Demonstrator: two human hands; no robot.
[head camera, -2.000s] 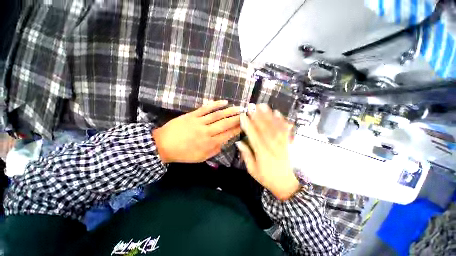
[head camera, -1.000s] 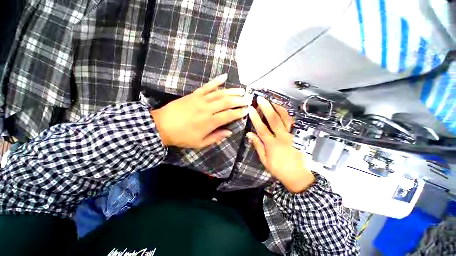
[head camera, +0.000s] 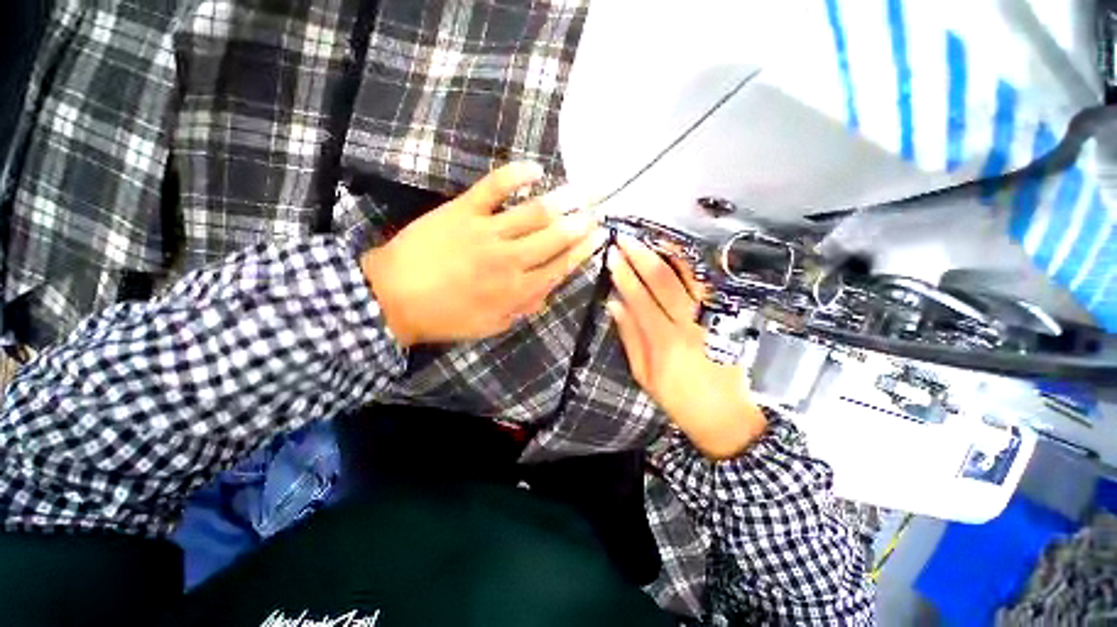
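Note:
Dark plaid fabric (head camera: 490, 367) lies over the machine's front edge, with a dark seam strip (head camera: 586, 337) running through it between my hands. My left hand (head camera: 472, 263) rests on the plaid, palm down, its fingertips pinching the edge close to the needle area. My right hand (head camera: 668, 337) is beside it, fingertips on the fabric at the right of the dark strip, near the metal presser parts (head camera: 655, 239). The fingertips of both hands nearly touch. The needle itself cannot be made out.
The white sewing machine (head camera: 919, 441) is at the right, with a white cover with blue stripes (head camera: 955, 98) above it. More plaid cloth (head camera: 245, 135) hangs at the upper left. Blue denim (head camera: 288, 484) is below my left forearm. A blue bin (head camera: 986, 570) is at the lower right.
My fingers have drawn together at the dark strip, and more plaid shows below my hands than two seconds ago. The view has shifted relative to the machine.

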